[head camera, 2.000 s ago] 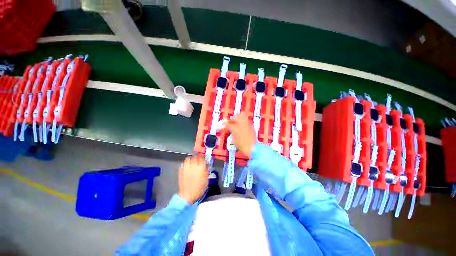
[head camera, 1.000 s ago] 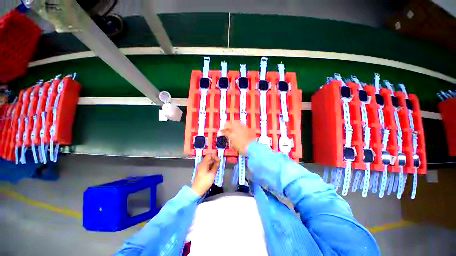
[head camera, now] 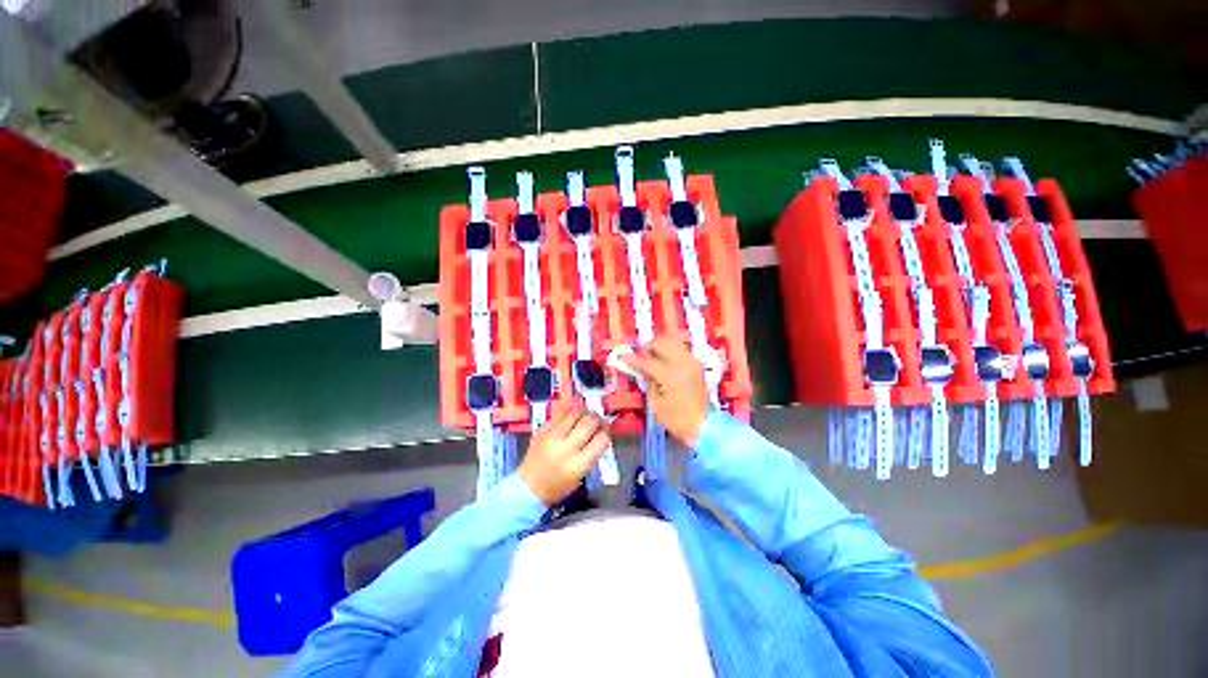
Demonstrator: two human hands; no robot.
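Observation:
A red tray (head camera: 454,285) in front of me holds white-strapped smartwatches in two rows. The far row shows dark faces. In the near row, the left three, including the third smartwatch (head camera: 591,376), show dark faces; my right hand partly hides the others. My left hand (head camera: 566,450) has its fingertips on the near strap of the third smartwatch, just below its case. My right hand (head camera: 673,387) pinches a small white wiping cloth (head camera: 624,360), just right of that watch and above the tray.
A second watch tray (head camera: 811,285) stands to the right, and another (head camera: 156,358) at far left. A whitish bottle (head camera: 386,289) and white box (head camera: 408,325) are beside the metal post (head camera: 252,205). A blue stool (head camera: 285,583) stands on the floor at lower left.
The view has shifted, so the trays sit further left. My left hand has moved from the second near watch to the third, which now shows a dark face. My right hand has moved right along the row.

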